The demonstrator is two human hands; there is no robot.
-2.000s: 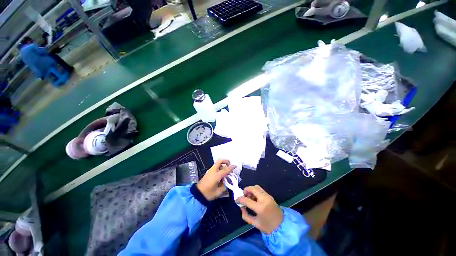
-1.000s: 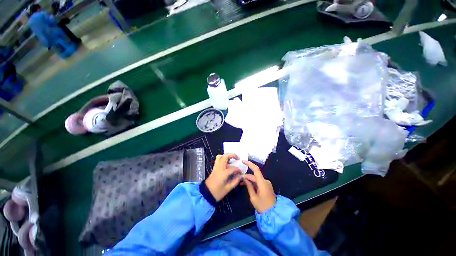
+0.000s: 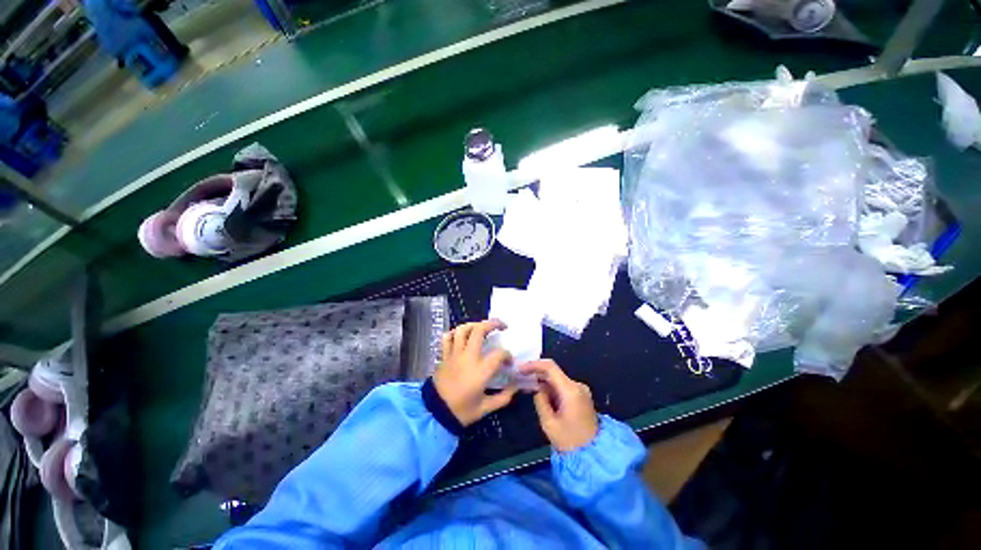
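Note:
My left hand (image 3: 469, 373) and my right hand (image 3: 562, 404) meet over the black mat (image 3: 602, 381). Both hold a small white piece (image 3: 521, 378) between their fingertips, mostly hidden by the fingers. A white sheet (image 3: 516, 314) lies flat just beyond my left hand. More white sheets (image 3: 576, 258) lie loosely stacked behind it. A dark grey patterned bag (image 3: 307, 376) lies flat to the left of my left hand.
A whitish bottle (image 3: 485, 177) stands upright behind a round tin (image 3: 465, 236). Crumpled clear plastic bags (image 3: 753, 204) lie at the right, partly over a blue-rimmed tray (image 3: 938, 258). Pink and white headphones (image 3: 194, 229) lie on the green surface at left, more headphones (image 3: 48, 430) at far left.
The long looped white piece between my hands is now compact and mostly covered by my fingers. My hands have drawn closer together. The view has shifted, so the bench items sit differently in the picture.

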